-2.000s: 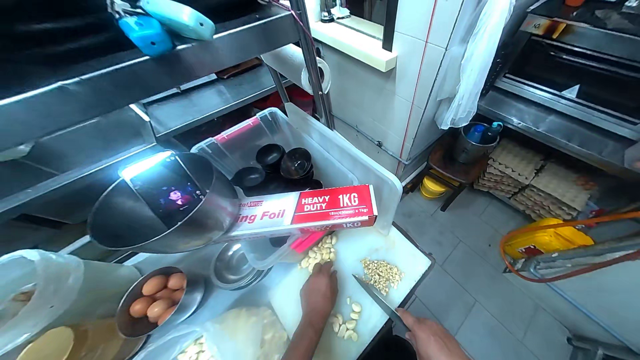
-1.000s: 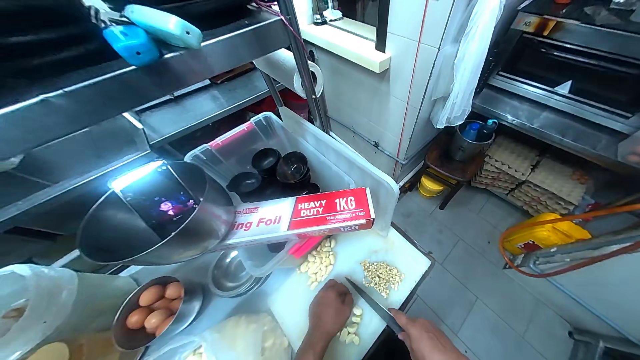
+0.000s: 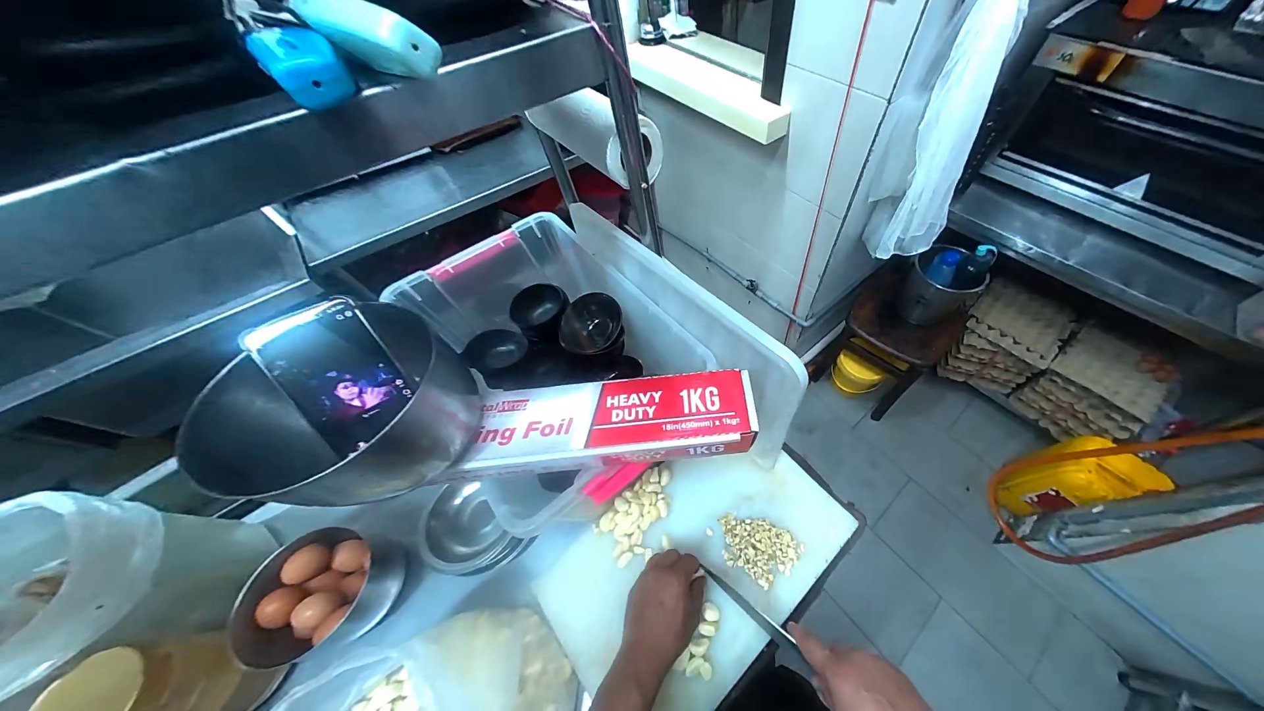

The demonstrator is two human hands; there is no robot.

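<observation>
My right hand (image 3: 854, 674) grips the handle of a kitchen knife (image 3: 746, 607), whose blade lies across the white cutting board (image 3: 578, 583). Close to the knife tip, my left hand (image 3: 670, 602) rests on the board with its fingers curled; whatever is under the fingertips is hidden. Whole peeled garlic cloves (image 3: 634, 513) are heaped beyond the left hand, and more cloves (image 3: 701, 642) lie between the hand and the knife. Chopped garlic (image 3: 760, 550) forms a pile to the right of the blade.
A foil box (image 3: 612, 417) lies across a clear plastic bin (image 3: 671, 326) of black bowls (image 3: 591, 324). Left of it, a phone (image 3: 341, 380) leans in a metal bowl (image 3: 217, 434). Nearer stand a bowl of brown eggs (image 3: 308, 592) and a plastic bag (image 3: 494, 657). Metal shelving (image 3: 415, 128) rises behind.
My left hand was at the whole-clove heap two seconds ago; it has moved back toward me, beside the knife tip. The right hand has kept its hold on the knife.
</observation>
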